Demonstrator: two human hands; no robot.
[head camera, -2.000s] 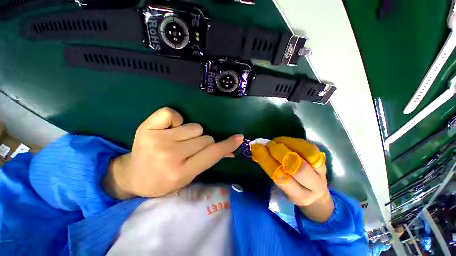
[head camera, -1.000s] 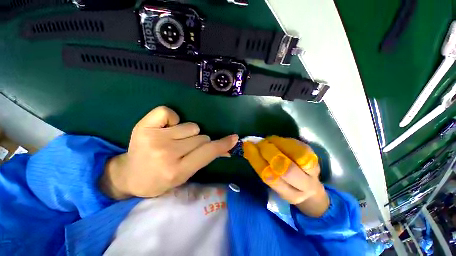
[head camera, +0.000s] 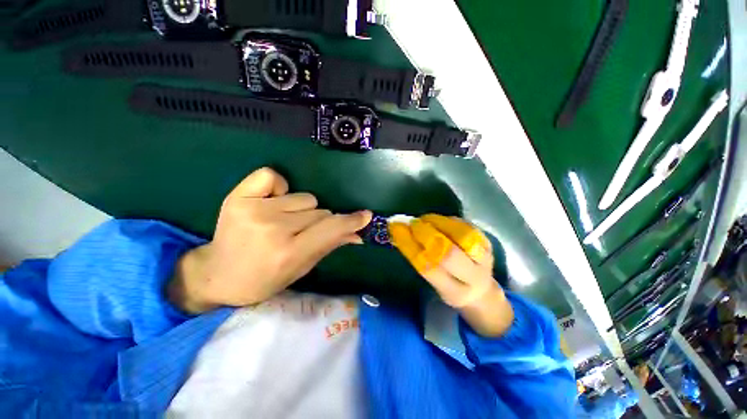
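Observation:
My left hand (head camera: 266, 241), bare, pinches one edge of a small dark watch (head camera: 378, 231) between thumb and forefinger, low in the centre. My right hand (head camera: 450, 255), with yellow-orange finger cots, is at the watch's other side. A small white wipe (head camera: 403, 219) shows at its fingertips, touching or close to the watch. The fingers hide most of the watch, and its strap cannot be made out. Just beyond my hands, a black-strapped watch (head camera: 346, 129) lies back up, with a second watch (head camera: 279, 70) and a third (head camera: 183, 8) behind it.
A pale rail (head camera: 483, 106) runs beyond the buckles. Past it, on a green surface (head camera: 524, 33), lie a loose black strap (head camera: 595, 61), two white-strapped watches (head camera: 660, 96) and several dark ones (head camera: 660, 260). A white edge shows at the far left.
The view has shifted, so more of the third watch and the white-strapped watches shows. My hands keep the same grip on the small watch; the yellow-tipped fingers have moved slightly.

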